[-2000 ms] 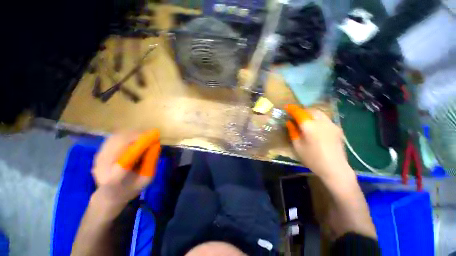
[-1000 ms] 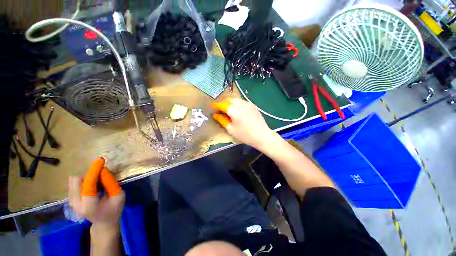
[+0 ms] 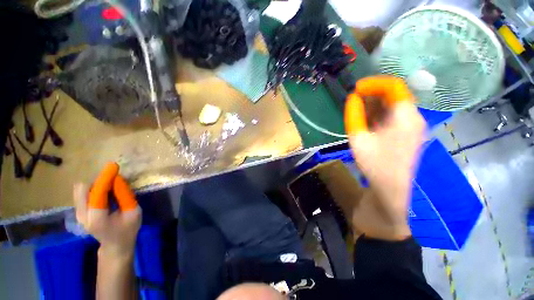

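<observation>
My left hand (image 3: 111,214), with orange finger cots, is over the bench's front edge at the left. Its two orange fingers are close together; no held thing can be made out. My right hand (image 3: 386,140) is raised at the right, blurred, its orange fingers curled round a dark gap; whether it holds anything is unclear. The soldering iron (image 3: 171,101) points down at the bench, with a thin feed tube (image 3: 153,94) at its left. Silvery scraps (image 3: 199,153) lie below its tip, and small white pieces (image 3: 233,124) lie to the right, near a pale yellow sponge (image 3: 209,114).
Several black leads (image 3: 35,158) lie at the left on brown cardboard (image 3: 76,176). A dark round grille (image 3: 111,88) stands behind. A bag of black rings (image 3: 214,35) and a bundle of leads (image 3: 307,53) are at the back. A pale green fan (image 3: 442,58) and blue bin (image 3: 448,193) are at right.
My right hand has left the spot beside the white pieces and moved right and up, over the mat's right side. My left hand stays by the front edge. The view has shifted slightly.
</observation>
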